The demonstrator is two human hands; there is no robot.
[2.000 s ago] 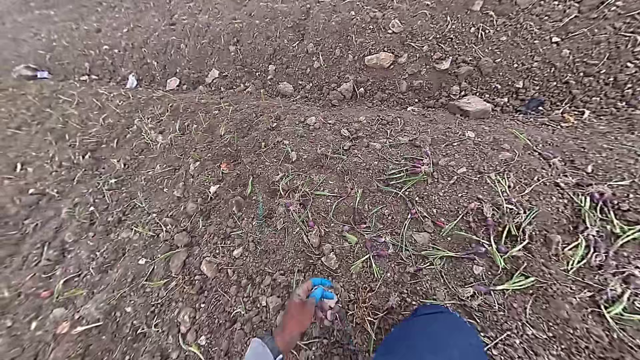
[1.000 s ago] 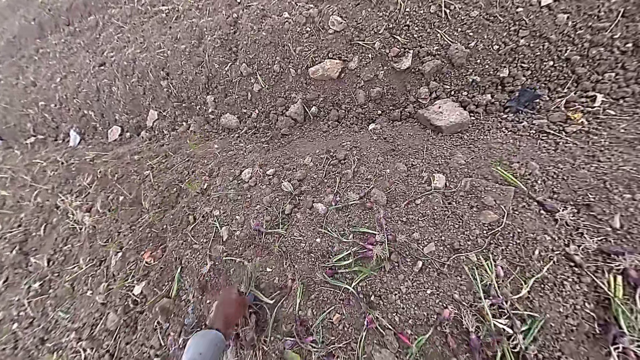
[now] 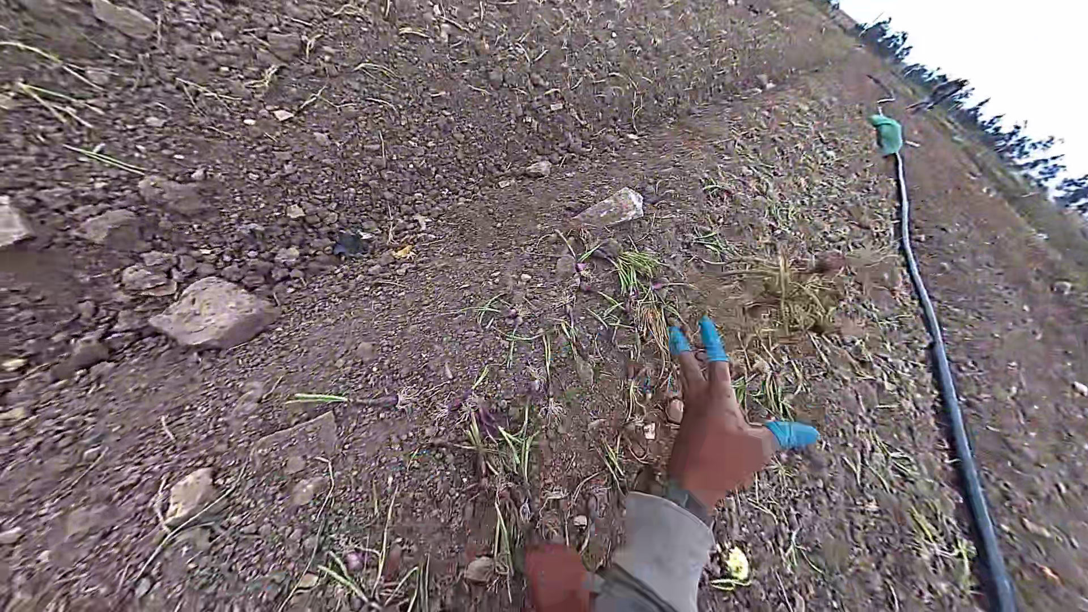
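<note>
My left hand (image 3: 722, 425), with blue coverings on its fingertips and a grey cuff, is spread palm down over the soil, with nothing seen in it. Just beyond its fingers lies a bunch of small onion plants with green leaves (image 3: 633, 270). My right hand (image 3: 557, 578) is partly in view low in the frame, left of the grey sleeve; its fingers are blurred and hidden. Above it, purple onion seedlings (image 3: 489, 421) lie loose on the ground. One more seedling (image 3: 348, 399) lies flat to their left.
A large stone (image 3: 214, 313) sits on the left, and a pale block-shaped object (image 3: 614, 206) lies farther ahead. A dark hose (image 3: 939, 365) runs along the right, with a green wrapping (image 3: 886, 134) at its far end. Dry grass (image 3: 790, 293) is beyond my left hand.
The view has swung far to the right. My left hand's blue-tipped fingers, bent two seconds ago, are now spread. Part of my other hand has come into view.
</note>
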